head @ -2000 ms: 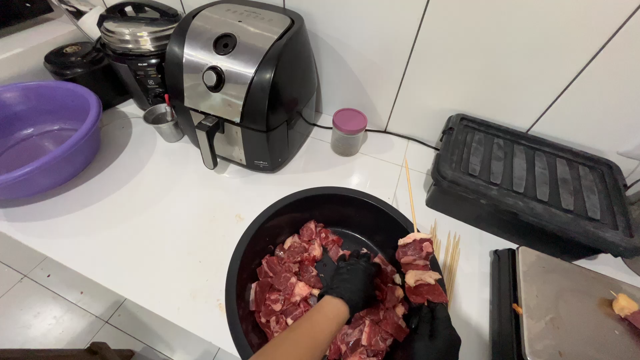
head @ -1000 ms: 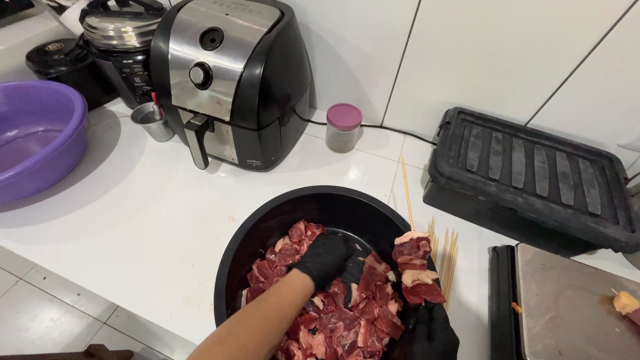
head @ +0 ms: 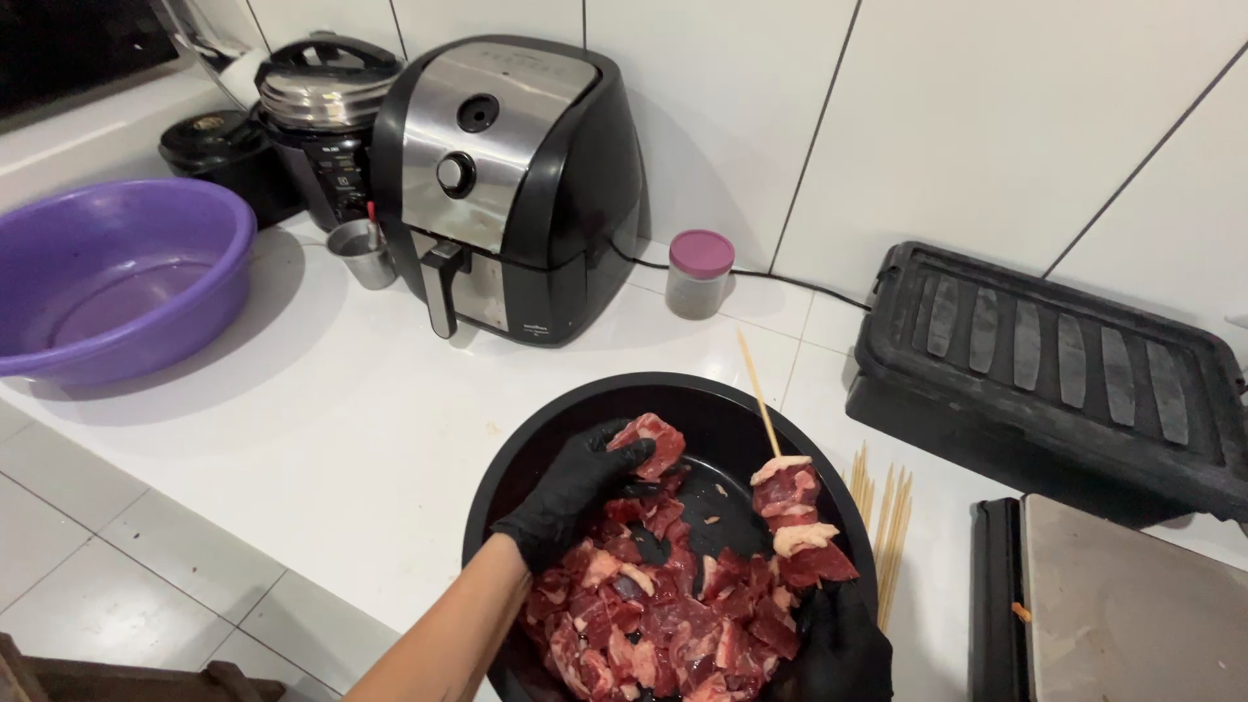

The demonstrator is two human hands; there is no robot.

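Note:
My left hand (head: 580, 478), in a black glove, pinches a piece of raw red meat (head: 651, 444) above the far left part of a round black basin (head: 585, 390). Raw meat chunks (head: 673, 619), some with pale fat, fill the near part of the basin. At the basin's right side my right hand (head: 843, 639), also black-gloved, grips the lower end of a wooden skewer (head: 758, 395). Threaded on it are red meat and pale fat pieces (head: 795, 522), with the bare tip pointing up and away. The right fingers are partly hidden under the meat.
Bare wooden skewers (head: 889, 536) lie right of the basin. Behind stand an air fryer (head: 507, 185), a pink-lidded jar (head: 699, 275), a metal cup (head: 363, 255) and an electric pressure cooker (head: 327, 127). A purple tub (head: 127, 278) is left; a black lidded box (head: 1053, 361) and a grey-topped appliance (head: 1131, 604) are right.
My left hand has come up from among the meat chunks with a piece between its fingers. My right hand keeps the loaded skewer at the basin's right side.

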